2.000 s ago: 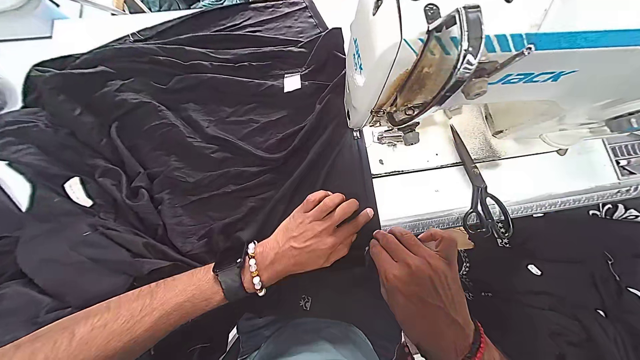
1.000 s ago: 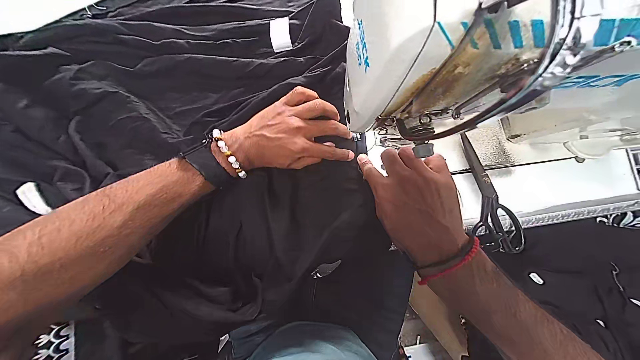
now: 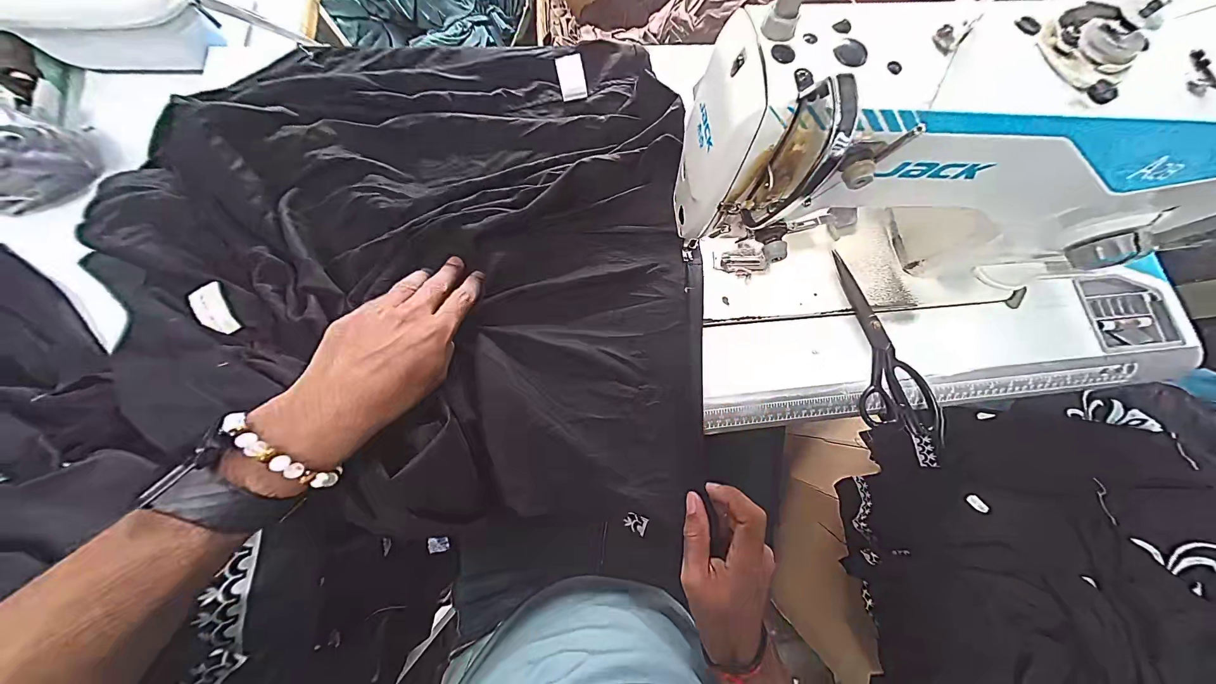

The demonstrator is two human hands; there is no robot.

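Black fabric (image 3: 570, 380) lies spread over the table, its right edge running up to the presser foot area of a white Jack sewing machine (image 3: 997, 161). My left hand (image 3: 389, 342) rests on the middle of the cloth, palm down, fingers a little apart. Near the lower right edge of the same cloth is my right hand (image 3: 727, 560), thumb and forefinger raised beside the border; whether they pinch it cannot be told. Black-handled scissors (image 3: 882, 351) lie on the machine bed, points toward the machine. White tags (image 3: 572, 78) show on the cloth.
At the right, below the ruler-marked front edge (image 3: 912, 394) of the machine bed, lies black fabric with white embroidery (image 3: 1026, 551). More dark cloth (image 3: 47, 408) is at the far left. Teal fabric (image 3: 418, 21) and brownish fabric (image 3: 636, 21) lie behind the table.
Both hands have left the needle area; my left hand has moved left onto the middle of the cloth, my right hand down toward my lap. The view has widened over the machine.
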